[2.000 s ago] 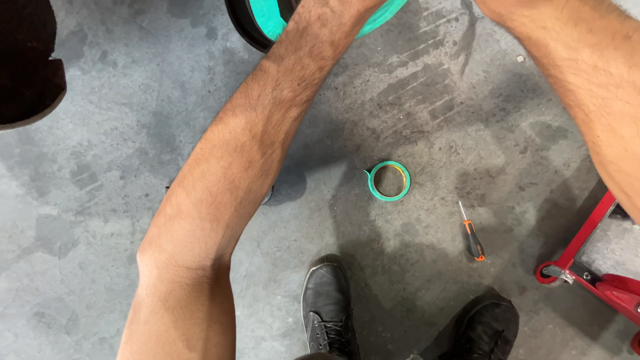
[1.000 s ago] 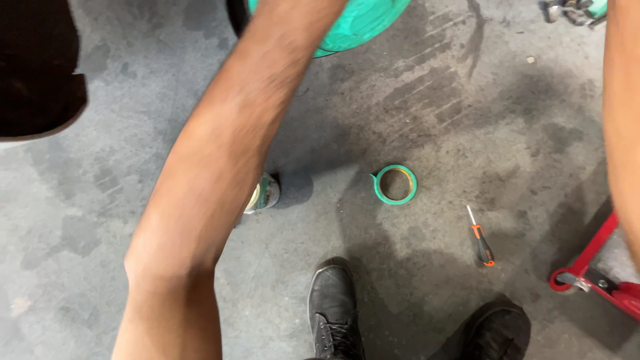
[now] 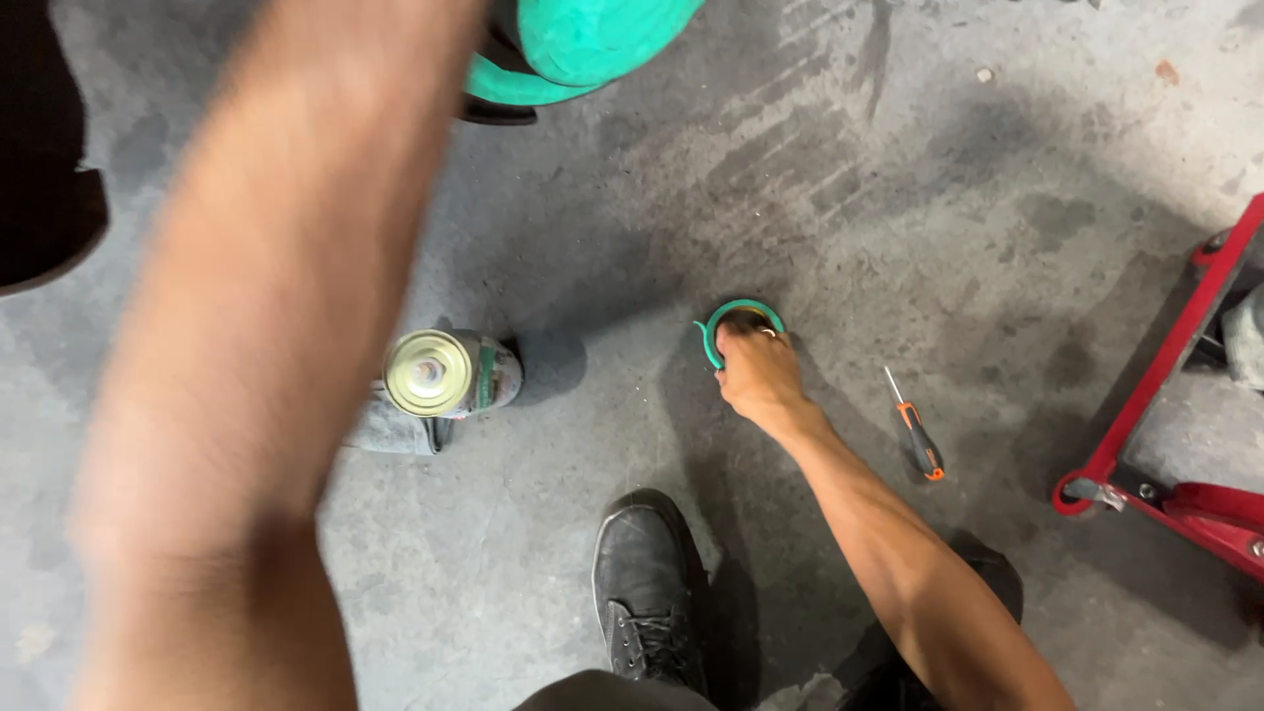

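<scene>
My right hand (image 3: 760, 370) is down at a roll of green masking tape (image 3: 719, 331) on the concrete floor, its fingers closed on the near side of the ring. A short tail of tape sticks out at the roll's left. My left forearm reaches up past the top edge, so my left hand is out of view. Beyond that forearm, at the top, is a part covered in green (image 3: 602, 39) with dark edges. To the right of my right hand lies a screwdriver (image 3: 918, 439) with a black and orange handle.
An aerosol can (image 3: 484, 375) stands by a folded grey cloth (image 3: 405, 430), left of centre. A red metal frame with a caster (image 3: 1136, 395) is at the right. A dark curved object (image 3: 44, 188) fills the upper left. My black boot (image 3: 647, 583) is below.
My right hand has come down from beyond the top of the view to the tape roll and taken hold of it. The can, mostly hidden by my left arm before, now shows.
</scene>
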